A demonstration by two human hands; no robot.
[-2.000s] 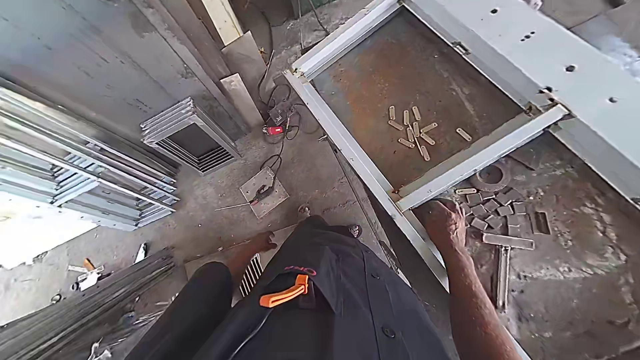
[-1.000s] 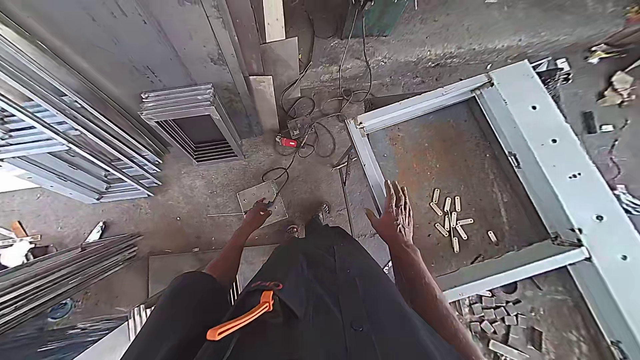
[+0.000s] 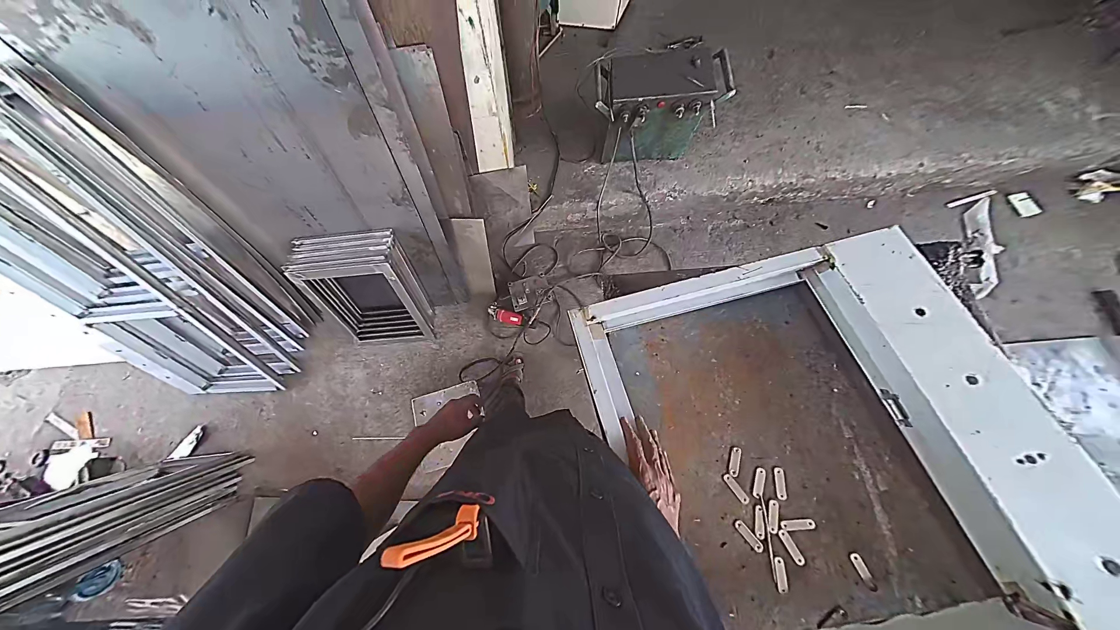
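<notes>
My left hand (image 3: 457,416), its fingers curled, hangs over a metal plate (image 3: 433,404) on the floor; whether it holds anything is unclear. Fingers extended, my right hand (image 3: 650,468) is at the near left side of a light-painted metal frame (image 3: 932,350), with nothing seen in its grasp. Inside that frame lies a rust-stained metal sheet (image 3: 744,385) bearing several small oblong metal tabs (image 3: 773,516) with holes. An orange clip-like object (image 3: 433,538) shows on the dark shirt front.
A red-bodied power tool (image 3: 507,317) and tangled cables lie ahead on the floor. Beyond them stands a box-shaped machine with handles, probably a welder (image 3: 665,96). Small metal frames (image 3: 359,289) and larger frames (image 3: 157,254) lean at the left, above stacked metal lengths (image 3: 114,516).
My right hand has come from the frame's lower corner to its left side. The view has shifted, bringing the box-shaped machine fully into sight.
</notes>
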